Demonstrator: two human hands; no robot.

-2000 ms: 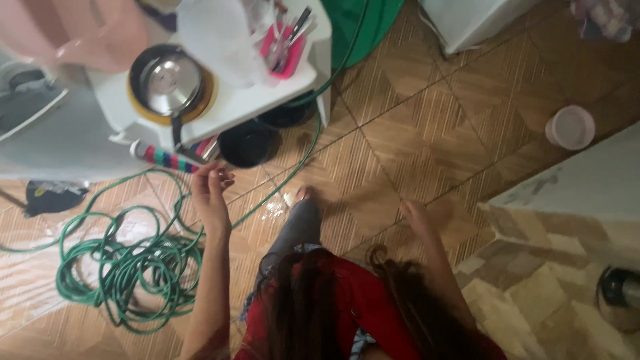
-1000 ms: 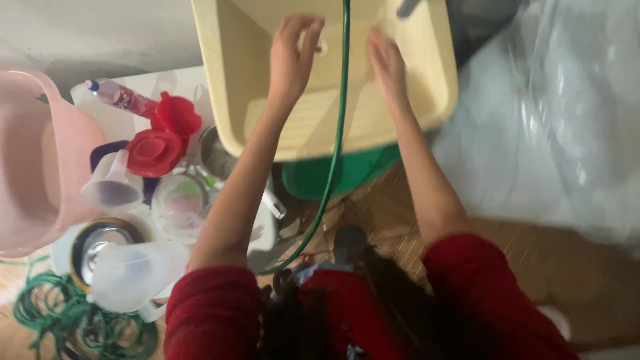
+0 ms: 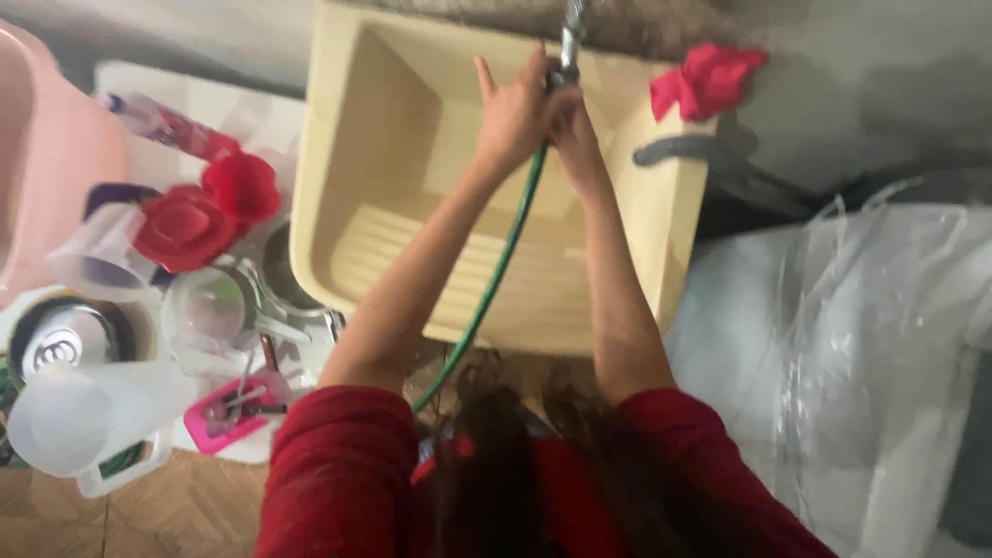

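Observation:
Both hands meet at the metal faucet above the cream plastic laundry sink. My left hand touches the dark fitting at the faucet's lower end, with some fingers raised. My right hand is bent around the same joint, its fingertips partly blurred. From between the hands a green garden hose runs down across the sink and over its front edge. Which hand grips the hose end cannot be made out, as the fingers overlap there.
A red cloth and a grey corrugated drain hose lie at the sink's right rim. Plastic sheeting covers something on the right. On the left, a white table holds red lids, a clear pitcher and pans, beside a pink tub.
The view has swung from the tiled floor to the sink. Both hands, apart over the sink a second ago, have come together at the faucet and the hose.

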